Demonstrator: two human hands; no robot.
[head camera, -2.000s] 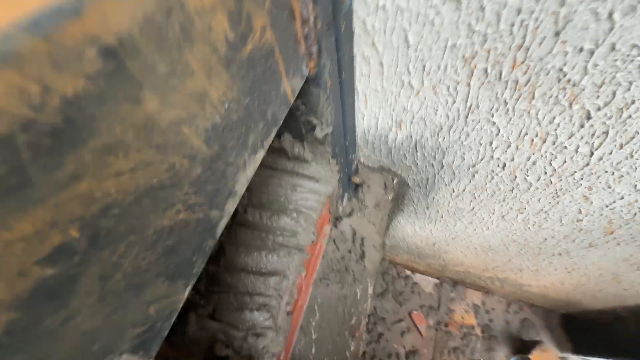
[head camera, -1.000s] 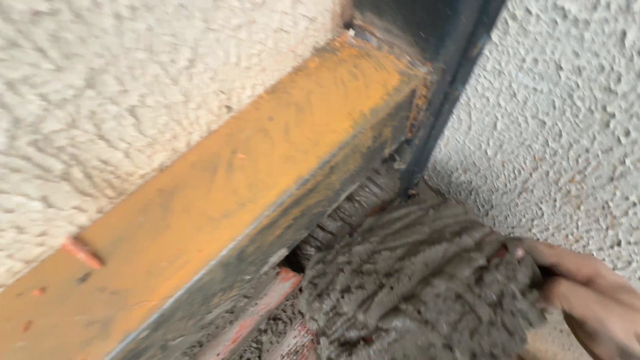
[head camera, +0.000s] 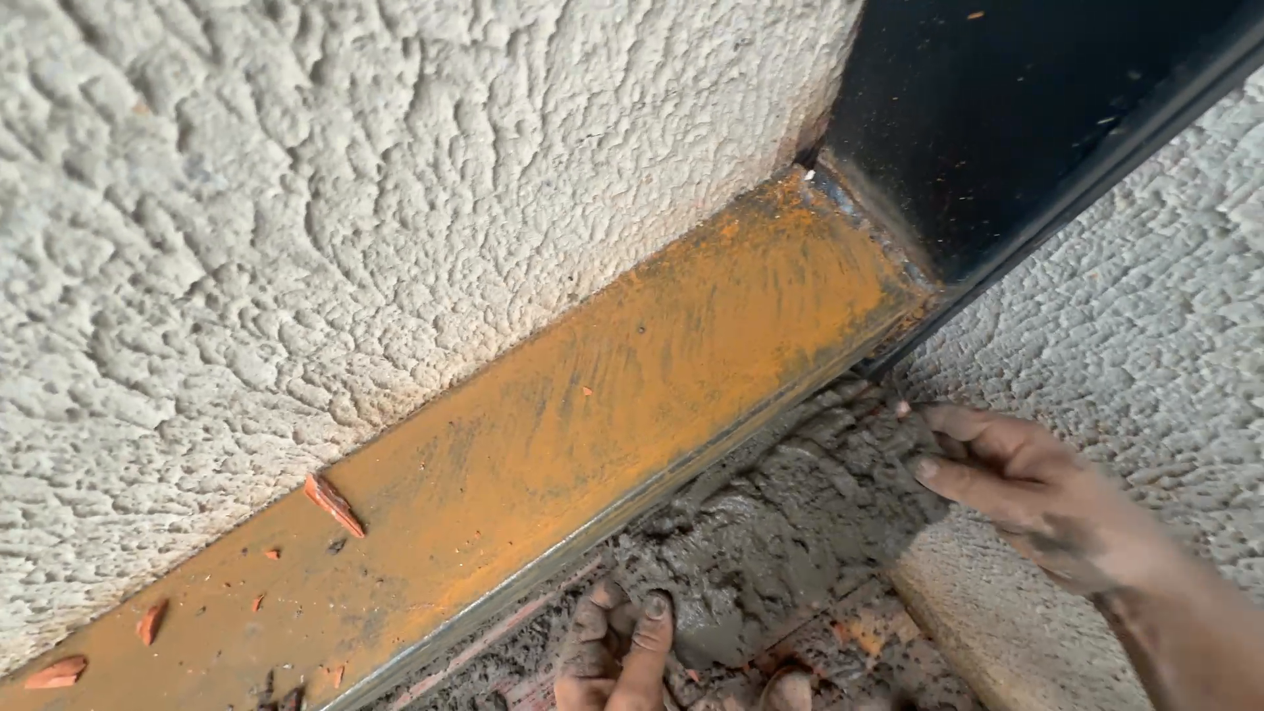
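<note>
A piece thickly coated in wet grey mortar (head camera: 780, 523) lies close along the lower side of a rusty steel beam (head camera: 642, 385); the coating hides what it is made of. My right hand (head camera: 1017, 484) pinches its far right end between thumb and fingers, beside the foot of a dark steel upright (head camera: 987, 128). At the lower edge of the view, my left hand (head camera: 617, 652) has mortar-smeared fingertips against the piece's near end. How firmly the left fingers grip is hard to tell. Reddish brickwork (head camera: 869, 632) with mortar crumbs shows below the piece.
Rough textured white wall (head camera: 296, 197) rises behind the beam, and more of it (head camera: 1136, 326) stands to the right of the upright. Orange brick chips (head camera: 334, 504) lie scattered on the beam's left part. The beam and upright meet in a tight corner.
The mortar-coated piece, at my right hand one second ago, now sits closer in along the beam. My left hand has come into view at its near end. The view has shifted.
</note>
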